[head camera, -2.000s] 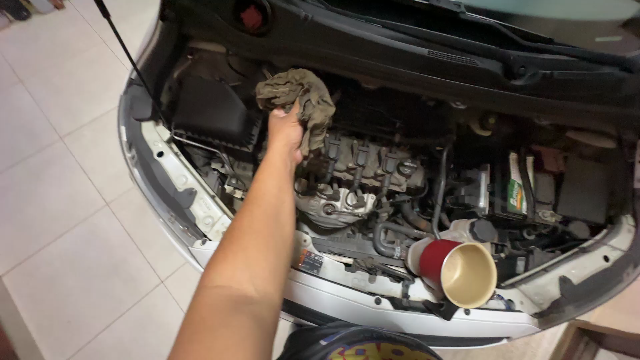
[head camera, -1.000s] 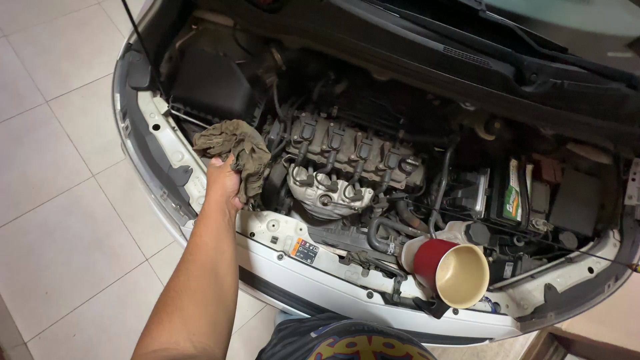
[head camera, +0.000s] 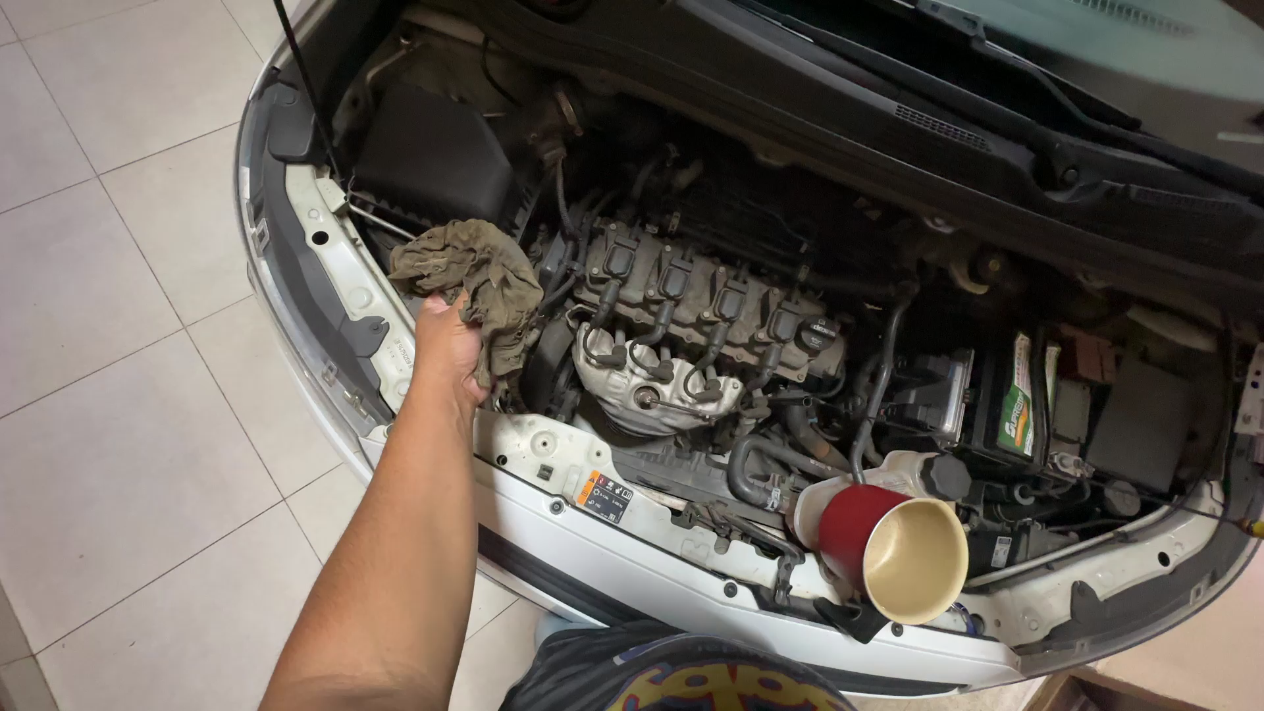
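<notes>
My left hand (head camera: 452, 341) grips a crumpled, dirty grey-brown cloth (head camera: 484, 281) over the left side of a car's engine bay. The cloth hangs between the black air filter box (head camera: 430, 153) and the white front crossmember (head camera: 538, 449). To its right lies the engine's valve cover (head camera: 691, 286), with ignition coils and a black oil filler cap (head camera: 818, 334). A silver exhaust heat shield (head camera: 642, 385) sits in front of the cover. My right hand is out of view.
A red cup with a cream inside (head camera: 854, 538) rests tilted beside the coolant reservoir (head camera: 908, 474) at the front right. Behind it is the battery (head camera: 1012, 395). A thin black rod (head camera: 304, 89) rises at the left, and tiled floor (head camera: 118, 395) lies beyond the bumper.
My left hand and the cloth have come from near the back of the engine bay toward the front left, beside the air filter box. The red cup remains at the front right.
</notes>
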